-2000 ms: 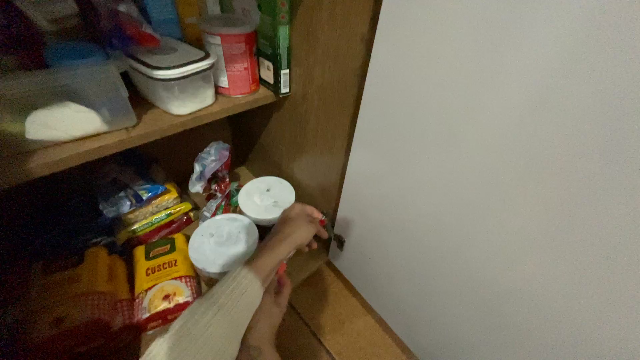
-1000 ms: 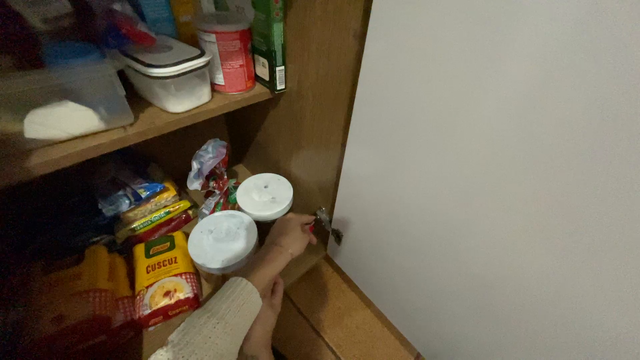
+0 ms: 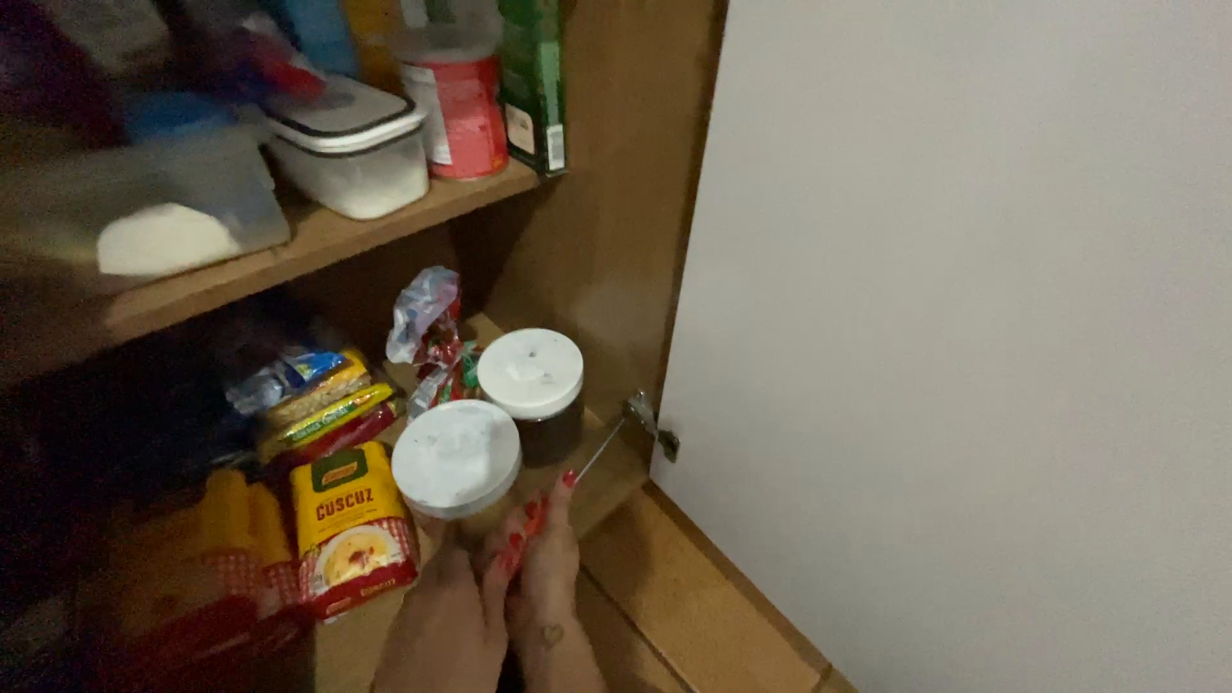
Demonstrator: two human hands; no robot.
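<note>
A screwdriver [image 3: 601, 450] with a thin metal shaft points up and right, its tip at the metal hinge [image 3: 637, 412] of the white cabinet door [image 3: 924, 366]. My right hand [image 3: 551, 568], with red nails and a small heart mark at the wrist, is closed around its handle, which the fingers mostly hide. Against it on the left lies my left hand [image 3: 452, 587], slightly blurred, its fingers also around the handle area. Just above the hands stand two jars with white lids, a nearer jar [image 3: 456, 456] and a farther jar [image 3: 531, 373].
Left of the jars are a yellow couscous packet [image 3: 354, 529], several food packets [image 3: 327, 409] and a crumpled plastic bag [image 3: 425, 313]. The upper shelf [image 3: 356, 236] holds a lidded plastic container [image 3: 351, 154], a red can [image 3: 467, 115] and a green box [image 3: 531, 87]. The wooden side panel [image 3: 597, 231] adjoins the door.
My left hand has moved from the hinge, down and left, to beside my right hand. The hinge and screwdriver shaft, earlier largely covered, now show.
</note>
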